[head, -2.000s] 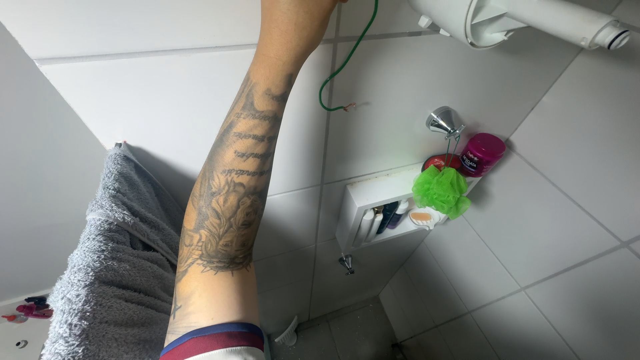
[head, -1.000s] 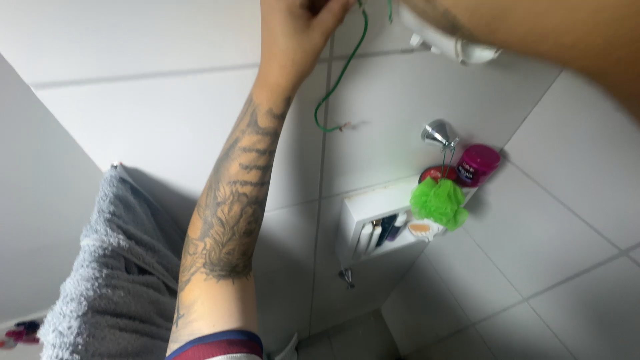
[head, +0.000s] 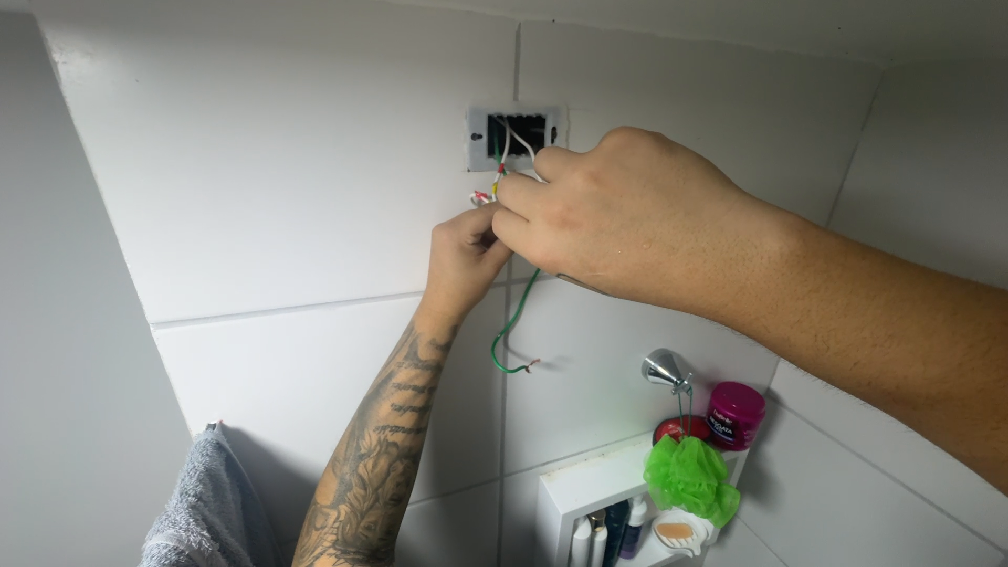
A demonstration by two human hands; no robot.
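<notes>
An electrical wall box (head: 516, 136) with a pale frame opens in the tiled wall, and white and green wires come out of it. Just below it, my left hand (head: 468, 252) pinches the wires, its fingertips touching those of my right hand (head: 583, 205). The right fingers are curled around the wires at the same spot; what exactly lies between them is hidden. A white wire (head: 504, 148) with red and yellow tape or sleeving runs down to the fingers. A green wire (head: 513, 319) hangs below the hands, its bare copper end curled to the right.
Lower right, a white wall shelf (head: 587, 480) holds bottles, a soap dish (head: 682, 532) and a magenta jar (head: 735, 416). A green bath puff (head: 693, 480) hangs from a chrome fitting (head: 665, 368). A grey-blue towel (head: 201, 504) hangs lower left. The ceiling edge is close above.
The view has tilted up, bringing the wall box into sight. My right hand has come in from the right to meet the left. The white fixture seen at the top right earlier is out of view.
</notes>
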